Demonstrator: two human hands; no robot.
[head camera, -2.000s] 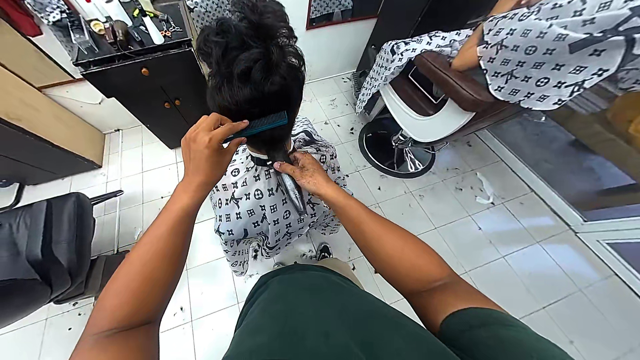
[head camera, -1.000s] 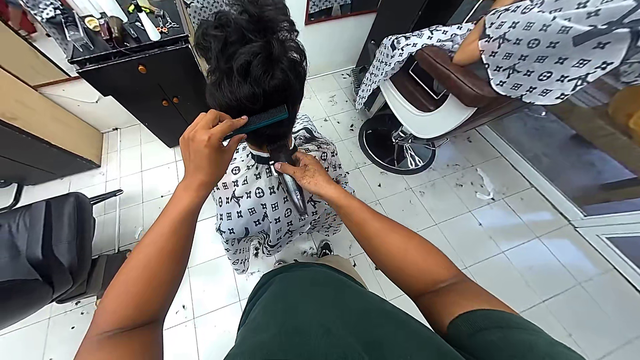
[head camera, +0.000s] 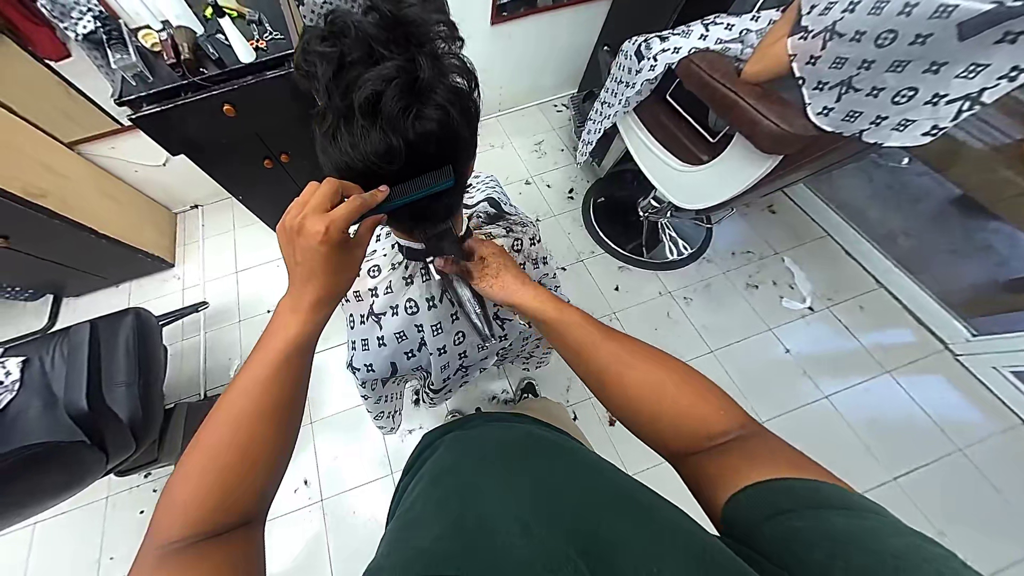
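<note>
A person with dark wavy hair sits with their back to me, draped in a white patterned barber's cape. My left hand pinches one end of a blue-green hair comb, which lies across the back of the head with its teeth upward. Below it, at the nape, my right hand grips a hair clipper. The clipper's black head points up at the lower hairline, and its silver body slants down over the cape. The fingers under the clipper are partly hidden.
A black cabinet at upper left carries grooming tools. Another caped person sits in a brown and white barber chair at upper right. A black padded chair stands at left. Hair clippings dot the tiled floor.
The comb has tilted slightly and sits a little higher on the back of the head than before. Both hands keep their holds.
</note>
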